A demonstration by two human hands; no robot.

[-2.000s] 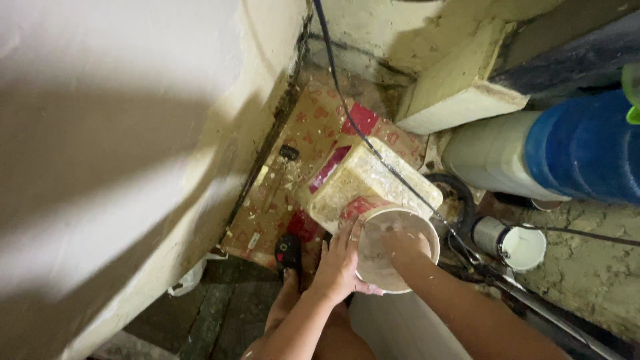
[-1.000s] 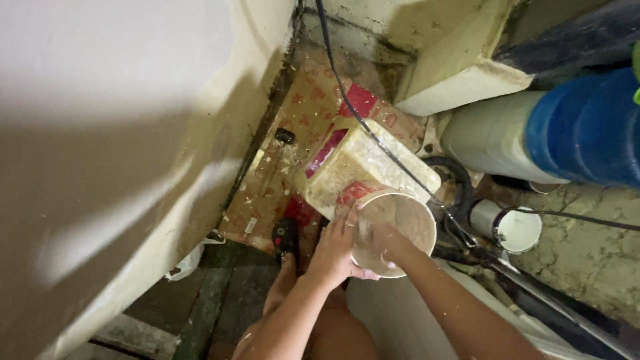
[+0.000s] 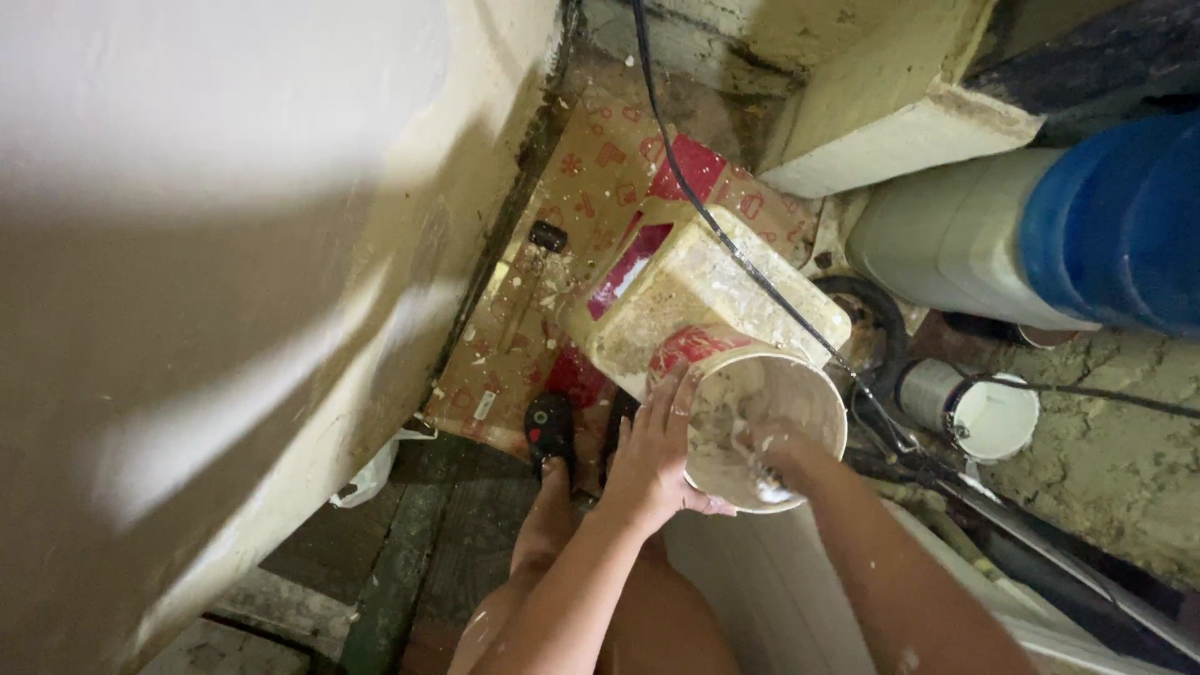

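Observation:
A white plastic bucket (image 3: 825, 398) with red markings is tilted with its mouth toward me, at the corner of an upturned, stained plastic tub (image 3: 741, 272). Pale wet residue coats its inner wall. My left hand (image 3: 656, 450) grips the near left side of the bucket, its fingers along the outer wall and its thumb under the rim. My right hand (image 3: 783, 459) reaches inside, smeared with pale material. Something whitish shows at its fingers, but whether it is held cannot be told.
Spattered printed cardboard (image 3: 600, 178) covers the floor, with a small black object (image 3: 547, 236) on it. A black cable (image 3: 694, 197) crosses over the tub. At right are a blue barrel (image 3: 1116, 225), a small white pail (image 3: 998, 417) and metal poles (image 3: 1050, 544). A wall (image 3: 281, 234) rises at left.
My right hand has shifted within the bucket, toward its near right side. My left hand stays on the bucket's left side.

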